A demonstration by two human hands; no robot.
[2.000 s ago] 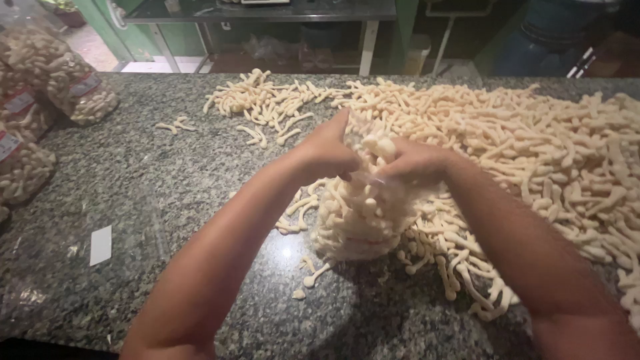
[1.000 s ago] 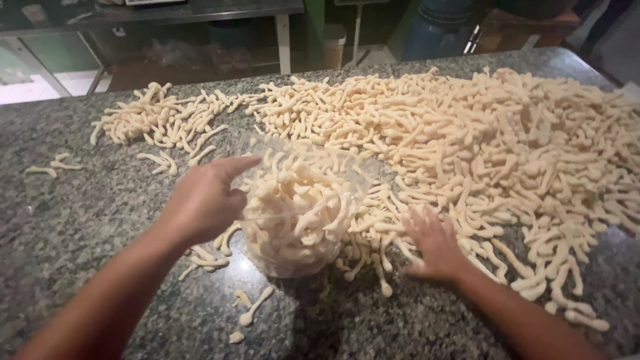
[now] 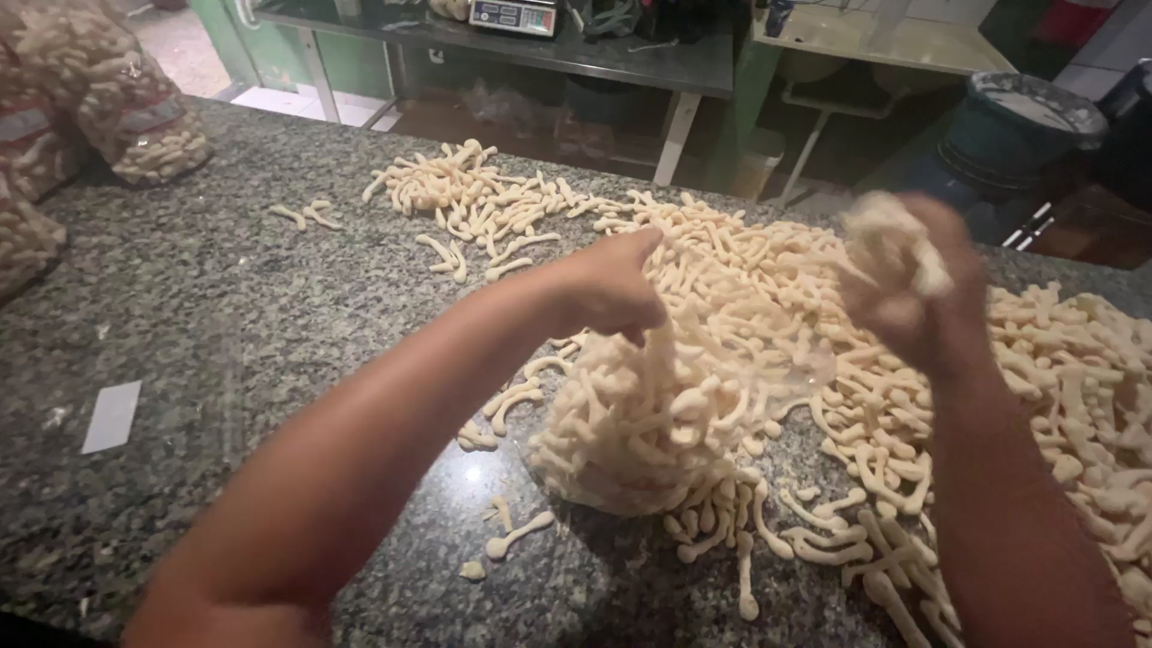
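Note:
A clear plastic bag (image 3: pixel 621 432), filled with pale, knobby stick-shaped snacks, stands on the speckled granite counter in the middle of the view. My left hand (image 3: pixel 616 283) grips the bag's upper rim, its index finger extended. Raised at the right, above the big heap of loose snacks (image 3: pixel 756 261), my right hand (image 3: pixel 918 279) is blurred and closed around a bunch of the snacks (image 3: pixel 891 238). More loose sticks lie against the bag's right side and in front of it.
Filled, labelled bags (image 3: pixel 148 117) stand at the far left, with a white paper slip (image 3: pixel 112 417) on the granite counter (image 3: pixel 297 324). Beyond are a metal table (image 3: pixel 630 58) bearing a digital scale (image 3: pixel 513 16), and a blue barrel (image 3: pixel 1008 135). A few stray sticks (image 3: pixel 306 214) lie left of the heap.
My right hand has risen from the counter beside the bag and now holds a bunch of snacks. My left hand remains at the bag's rim. The view has swung left since one second ago.

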